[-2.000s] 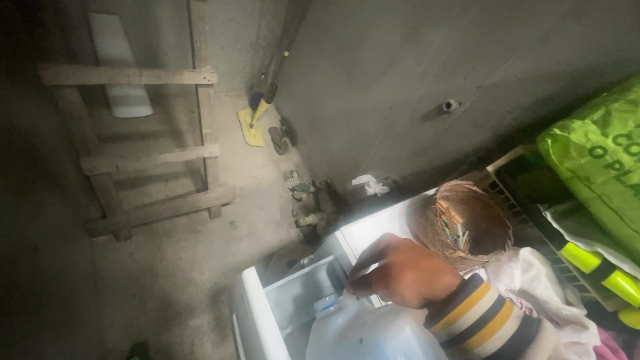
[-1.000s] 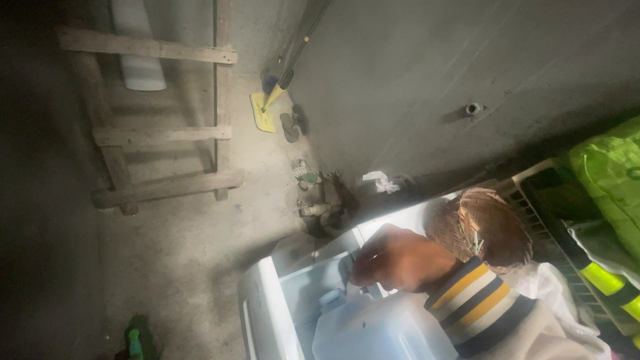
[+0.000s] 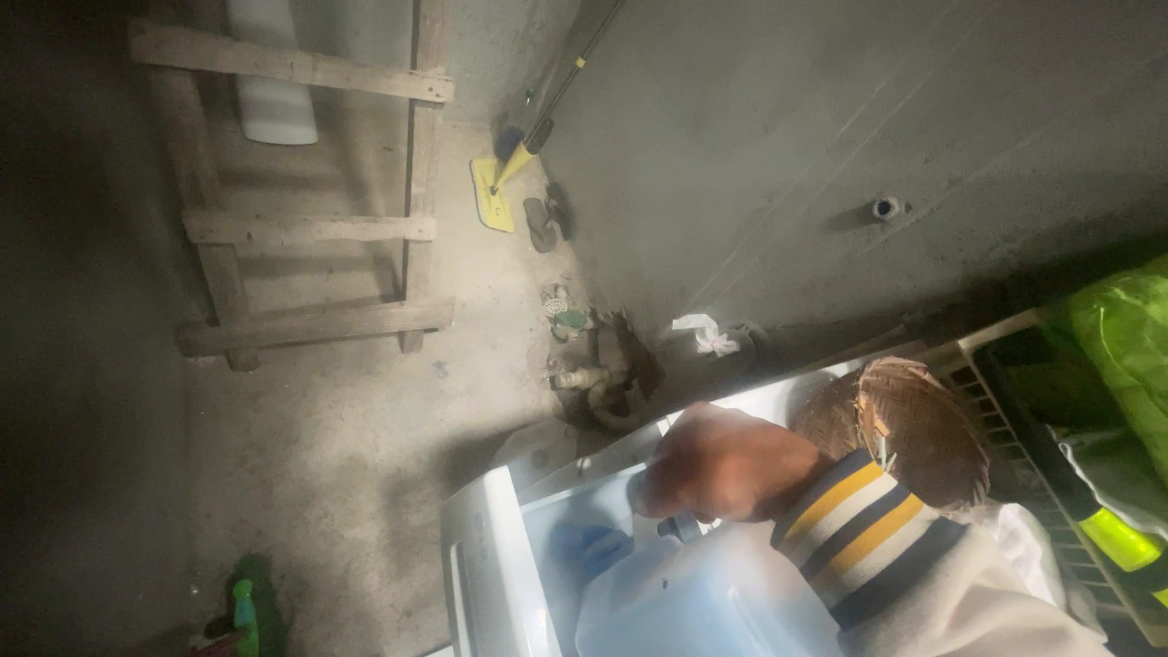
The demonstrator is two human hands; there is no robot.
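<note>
My right hand (image 3: 725,465), in a sleeve with striped cuff, reaches in from the lower right over a white open-topped bin or drawer (image 3: 488,557). Its fingers are curled downward, and their tips are partly hidden. Just below them is a small dark part (image 3: 677,527) at the upper edge of a translucent bluish plastic container (image 3: 703,598); whether the fingers grip it does not show. A blurred blue object (image 3: 593,547) lies left of the container, inside the white walls. My left hand is out of view.
A woven basket (image 3: 922,424) is right of my hand, beside a slatted rack (image 3: 1013,438) and green bag (image 3: 1131,338). A wooden frame (image 3: 319,228), yellow floor mop (image 3: 495,196), flip-flop (image 3: 540,225) and pipe fittings (image 3: 593,379) lie beyond. A pipe stub (image 3: 883,209) protrudes from the wall.
My right hand stays over the near side of the white bin. The small dark part under the fingers shows now. The view has shifted a little, bringing a green object at the lower left into sight.
</note>
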